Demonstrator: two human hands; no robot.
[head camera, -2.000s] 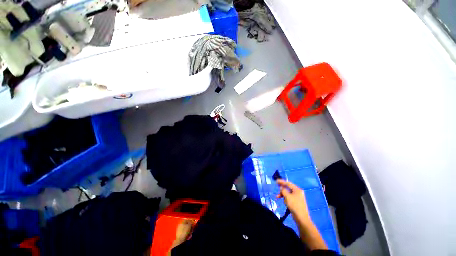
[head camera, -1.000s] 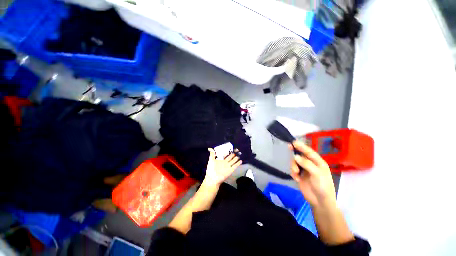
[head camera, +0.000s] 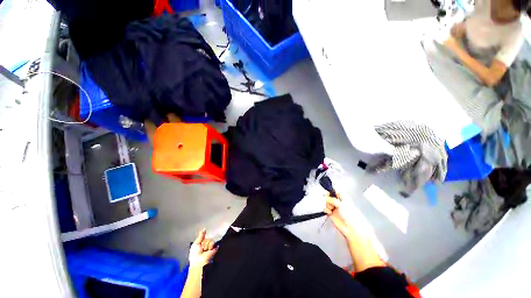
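A dark cloth strip (head camera: 297, 219) runs across in front of my body. My right hand (head camera: 335, 207) is shut on the strip near its right end, and a wider dark end sticks up above the fingers. My left hand (head camera: 202, 250) is lower left with fingers curled, beyond the strip's visible left part; whether it holds anything is unclear. A large heap of dark cloth (head camera: 273, 148) lies on the floor just ahead, beyond the strip.
An orange-red stool (head camera: 181, 148) stands left of the heap. More dark cloth (head camera: 169, 70) is at upper left. Blue crates (head camera: 265, 55) stand ahead and at lower left. A white trough (head camera: 372, 70) with striped cloth (head camera: 413, 151) is right. A person (head camera: 486, 43) handles grey cloth at upper right.
The view has turned left. My right hand still has the dark strip, now stretched across my front. My left hand has moved away from the heap, and the white card there no longer shows.
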